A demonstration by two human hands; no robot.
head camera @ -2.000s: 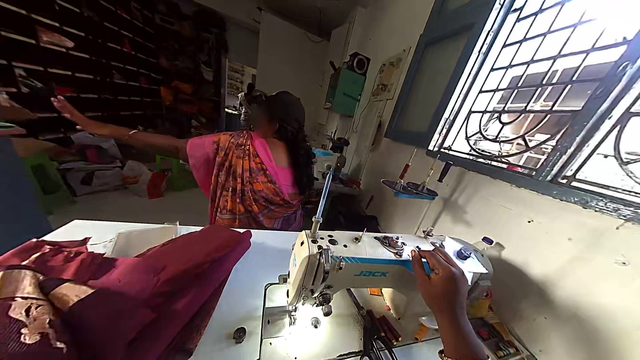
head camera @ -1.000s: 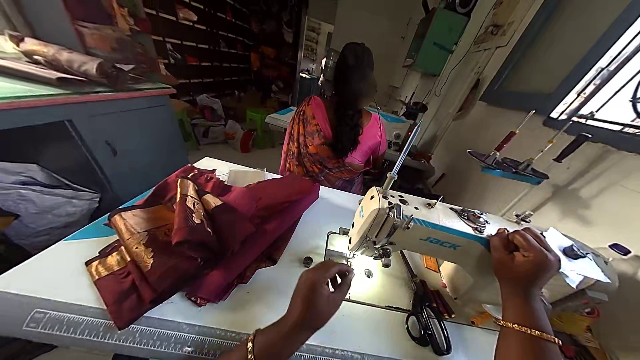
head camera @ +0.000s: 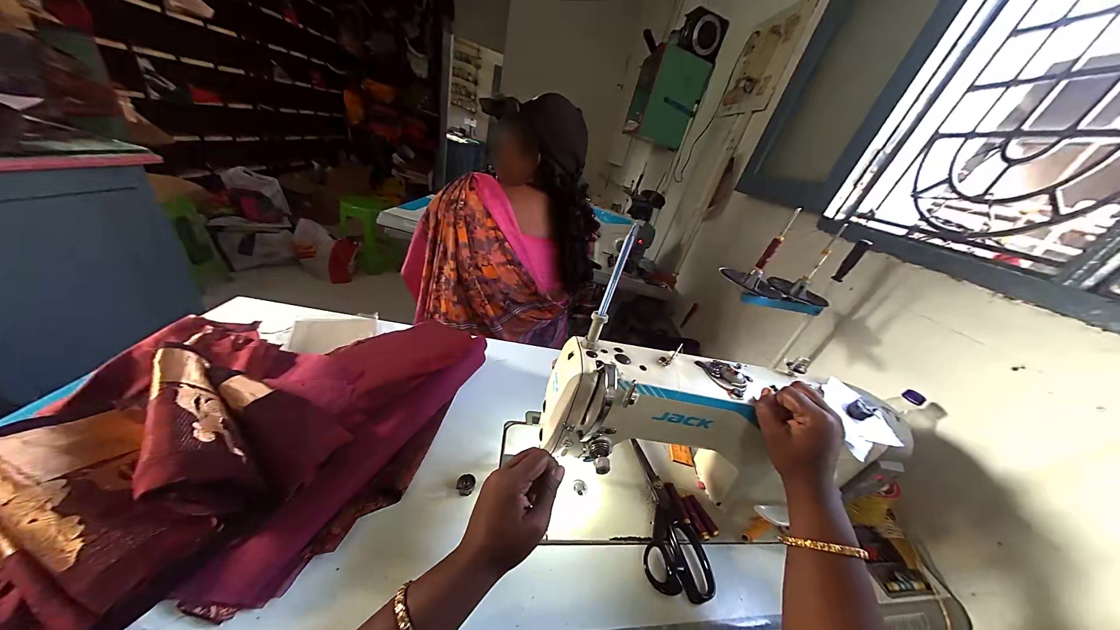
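Note:
A white Jack sewing machine [head camera: 700, 420] stands on the white table. My left hand [head camera: 516, 507] is at the needle area below the machine's head, fingers pinched together; whether a thread is between them cannot be told. My right hand [head camera: 798, 429] rests with curled fingers against the top front edge of the machine's arm; what it grips there, if anything, is hidden. Black-handled scissors [head camera: 678, 556] lie on the table between my hands, beside dark red thread spools [head camera: 691, 512]. A small dark round metal part [head camera: 465, 484] lies left of my left hand.
Maroon fabric with gold borders [head camera: 350, 420] covers the table's left part. A person in an orange and pink sari [head camera: 490, 254] sits beyond the table, back turned. A thread stand [head camera: 783, 293] is at the right wall, near a barred window [head camera: 1006, 140]. A blue-grey counter [head camera: 87, 254] stands left.
My left hand, out of view two seconds ago, is now closer to the needle area than one second ago. My right hand stays at the machine's arm. The other person's outstretched arm is no longer seen.

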